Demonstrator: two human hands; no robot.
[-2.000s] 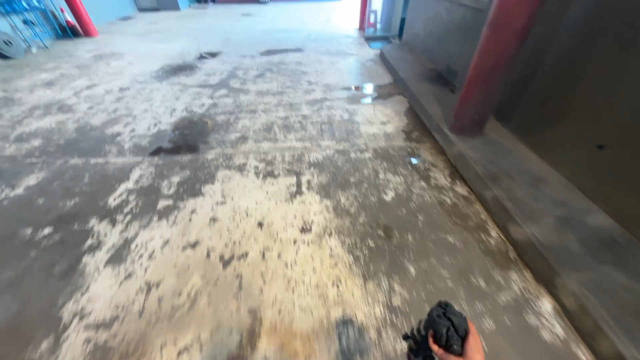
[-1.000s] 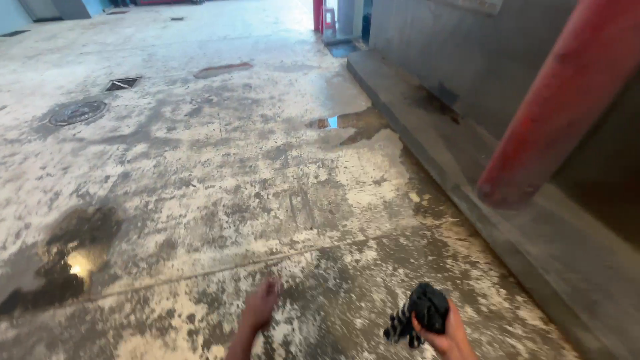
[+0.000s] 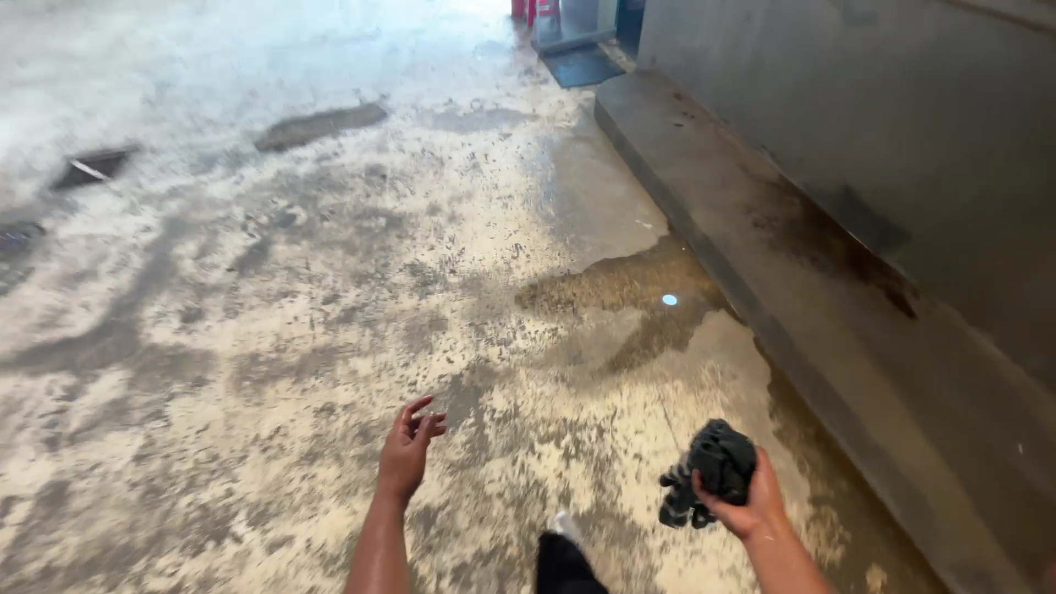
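At the lower right of the head view, my right hand (image 3: 755, 499) grips a wadded dark grey cloth bundle (image 3: 722, 462). Limp, finger-like ends with lighter bands dangle from its left side; they look like part of a fabric glove. My left hand (image 3: 412, 445) is raised over the concrete floor at the lower middle, with its fingers apart and nothing in them. Between my forearms a dark trouser leg and a white shoe tip (image 3: 564, 525) show at the bottom edge.
A raised concrete ledge (image 3: 742, 214) runs along the grey wall (image 3: 808, 115) on the right. Beside it a wet patch (image 3: 627, 289) lies on the worn floor. A dark mat (image 3: 582, 66) and a red plastic stool (image 3: 543, 10) are at the far end. A floor drain (image 3: 92, 167) is at the left.
My left hand, out of view two seconds ago, is now in view with its fingers apart. The view has moved forward along the ledge; the red post has left it. My right hand still holds the dark bundle.
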